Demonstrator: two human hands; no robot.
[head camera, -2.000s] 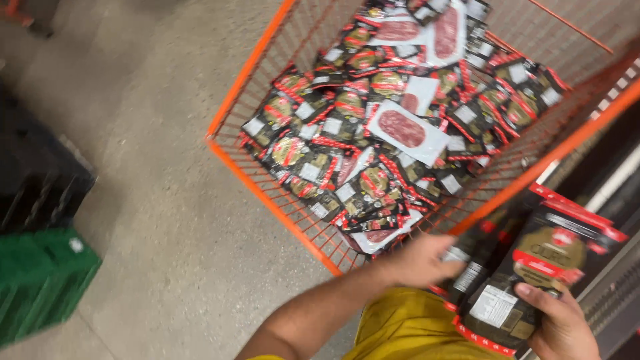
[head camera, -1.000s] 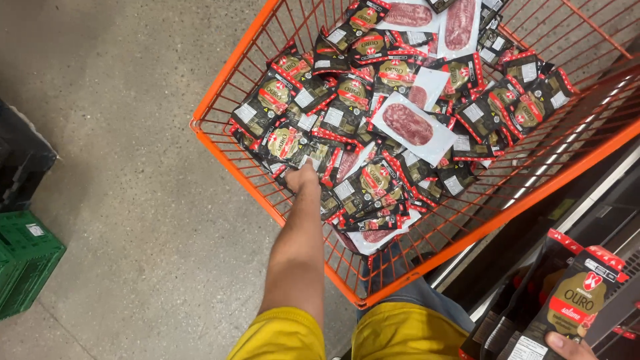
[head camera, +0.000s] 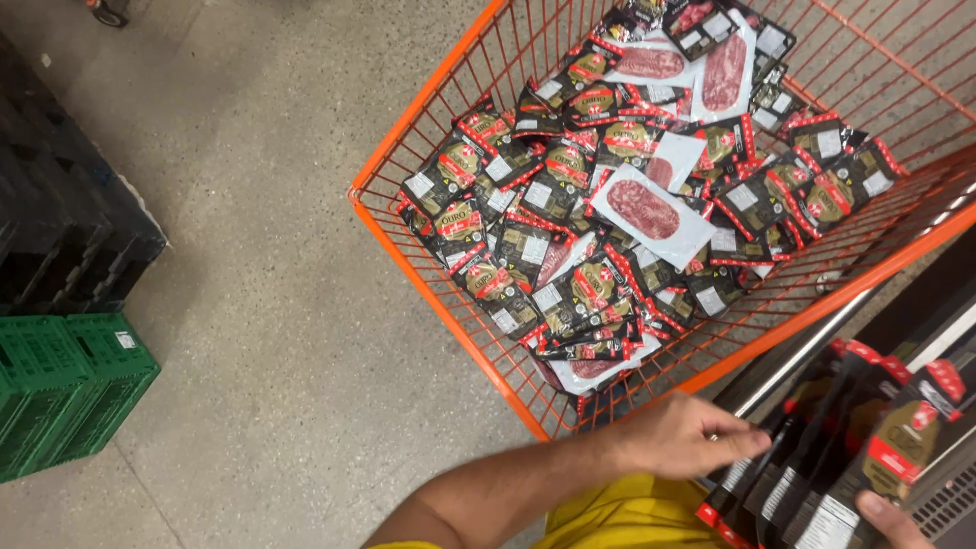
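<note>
My right hand (head camera: 892, 518) grips several black, red and gold packs of sliced salami (head camera: 900, 450) at the lower right, its thumb on the front pack. My left hand (head camera: 686, 435) is beside the rearmost of these packs, thumb and forefinger at its edge; whether they pinch it I cannot tell. Beyond both hands stands an orange wire shopping cart (head camera: 442, 305), holding a heap of similar packs (head camera: 564, 175). Some lie with their pale backs up, sliced meat showing through a clear window (head camera: 644, 210).
Green plastic crates (head camera: 76, 389) stand at the lower left, next to a stack of black plastic crates or pallets (head camera: 69, 198). A metal-edged display case (head camera: 945, 496) with a vented grille is at the right. A caster wheel (head camera: 109, 14) shows at the upper left.
My left hand has moved from the heap in the cart back to the packs at my right hand. Another pack lies at the cart's near left side, where the left hand was.
</note>
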